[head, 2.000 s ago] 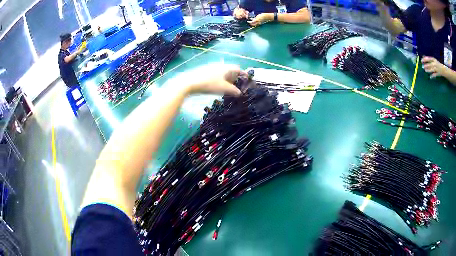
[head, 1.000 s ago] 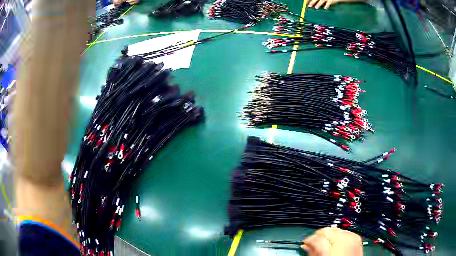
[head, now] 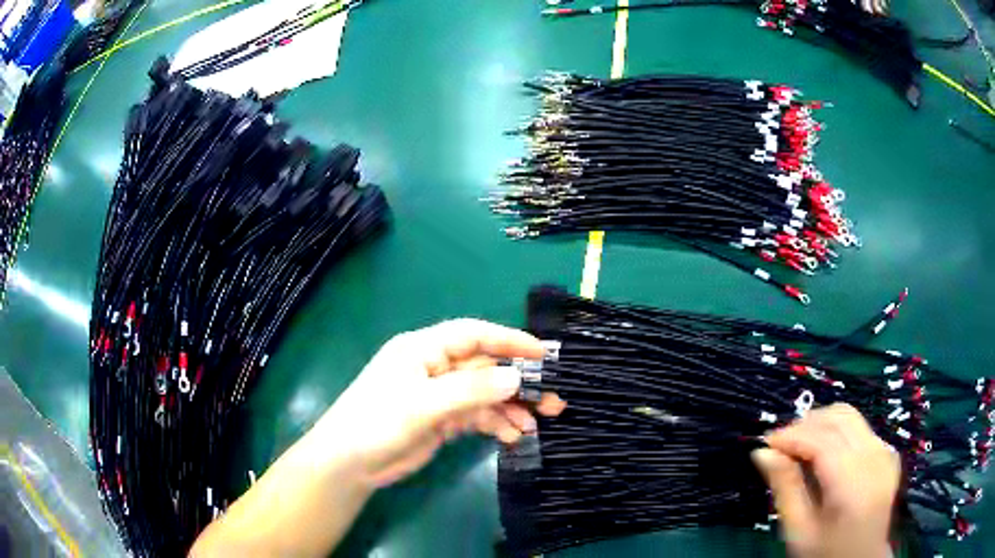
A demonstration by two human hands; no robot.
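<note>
My left hand (head: pixel 458 398) is bare and holds a black connector housing (head: pixel 532 376) between thumb and fingers, over the left end of the part-filled harnesses (head: pixel 655 480). My right hand (head: pixel 835 469) is over their right part, with fingertips pinched on a dark lead (head: pixel 753 440); its far end is hard to make out. The harnesses lie directly in front, black housings at left, wires running right to red-sleeved ring terminals. Beyond them a loose lead bundle (head: pixel 666 153) lies with gold tips left and red ends right.
A large curved heap of harnesses (head: pixel 218 218) lies at left, housings at top. A white sheet (head: pixel 262 49) with leads on it lies beyond. More harnesses (head: pixel 851 44) lie at upper right on the green table (head: pixel 436 142).
The view has swung right and down. My left hand has come from the heap at left to the harnesses in front and now holds a housing. My right hand has come into view and moved right.
</note>
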